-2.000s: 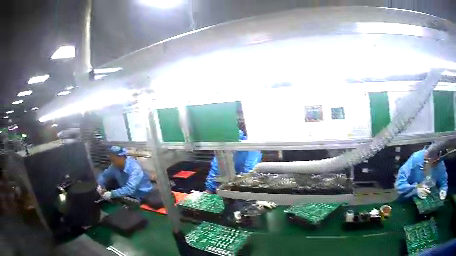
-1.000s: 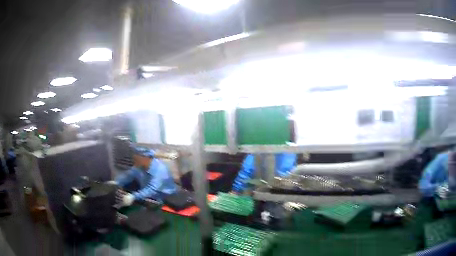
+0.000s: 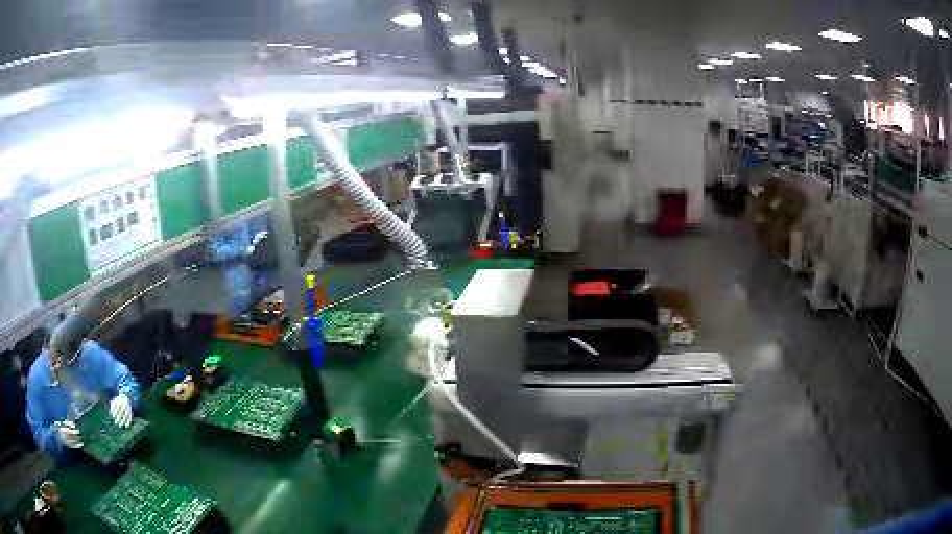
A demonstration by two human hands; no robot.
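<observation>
Neither of my hands is in the picture; only a blurred bit of blue sleeve shows at the bottom right corner. Nearest in front of me, a green printed circuit board lies in an orange board carrier, cut off by the bottom edge. Above it stands the grey-white box head of the gantry machine on its silver beam, with a black cable chain behind. A thin white hose loops down beside the head.
The green bench runs along the left with several circuit boards on it. A dark post with a blue part stands there. A person in blue holds a board across the bench. A black crate and grey aisle lie beyond.
The view has swung far to the right, from the bench and its workers to the gantry machine, orange carrier and aisle. The blue sleeve stays at the bottom right.
</observation>
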